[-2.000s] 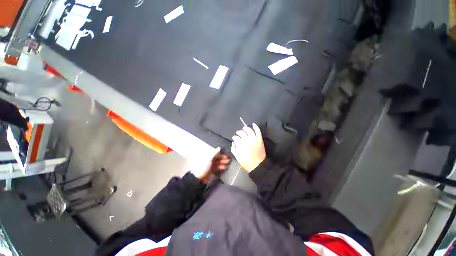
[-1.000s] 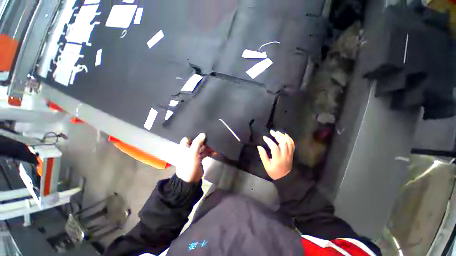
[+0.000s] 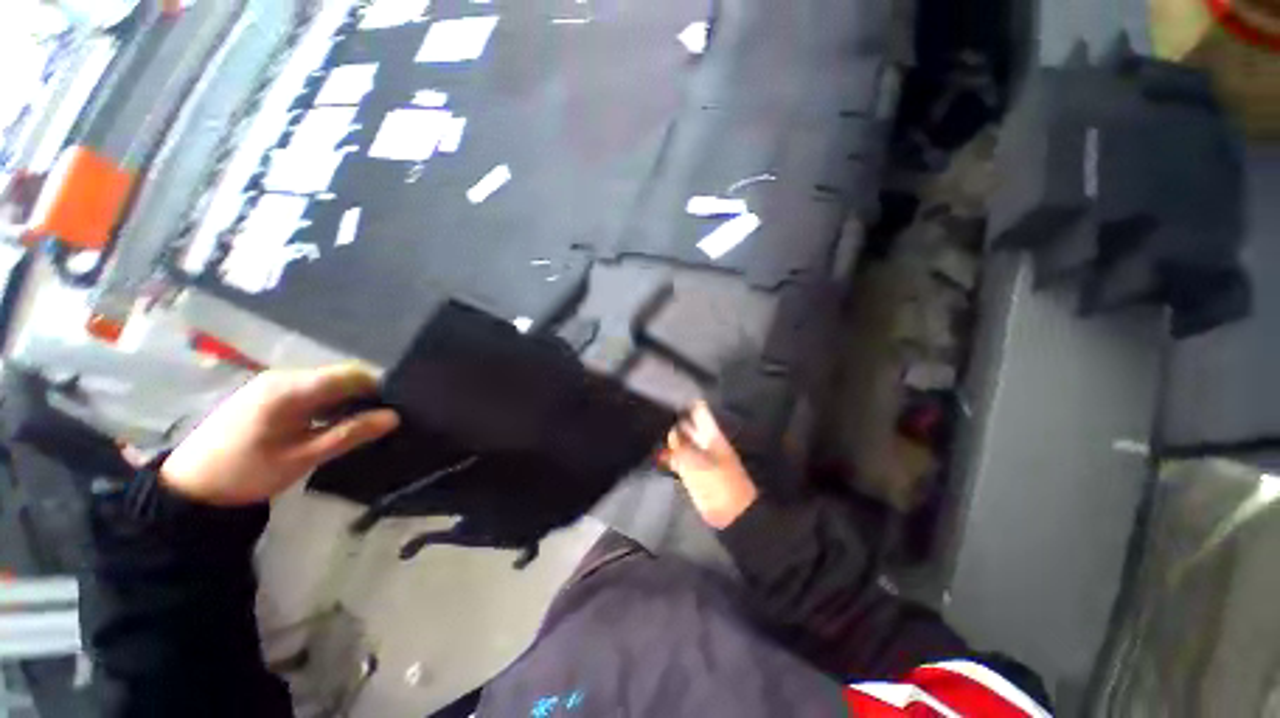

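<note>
My left hand (image 3: 288, 432) grips the left edge of a black cut fabric piece (image 3: 491, 421). My right hand (image 3: 706, 463) holds the piece's right end, its fingertips at the edge. The piece is spread between both hands above the near edge of the bed, with uneven strips hanging from its lower side. Behind it, dark fabric (image 3: 562, 154) lies on the bed with white paper labels (image 3: 729, 234) on it. A paler grey patch (image 3: 702, 302) shows just beyond the held piece.
Stacked black cut parts (image 3: 1123, 183) lie on the grey side table (image 3: 1039, 421) at right. A gap with scraps (image 3: 912, 309) runs between bed and table. An orange block (image 3: 84, 199) is at the upper left. Grey floor shows at the lower left.
The black piece has been lifted off the bed, baring a grey patch. My left hand has moved left with its edge; my right hand has moved slightly left and closed on its other end.
</note>
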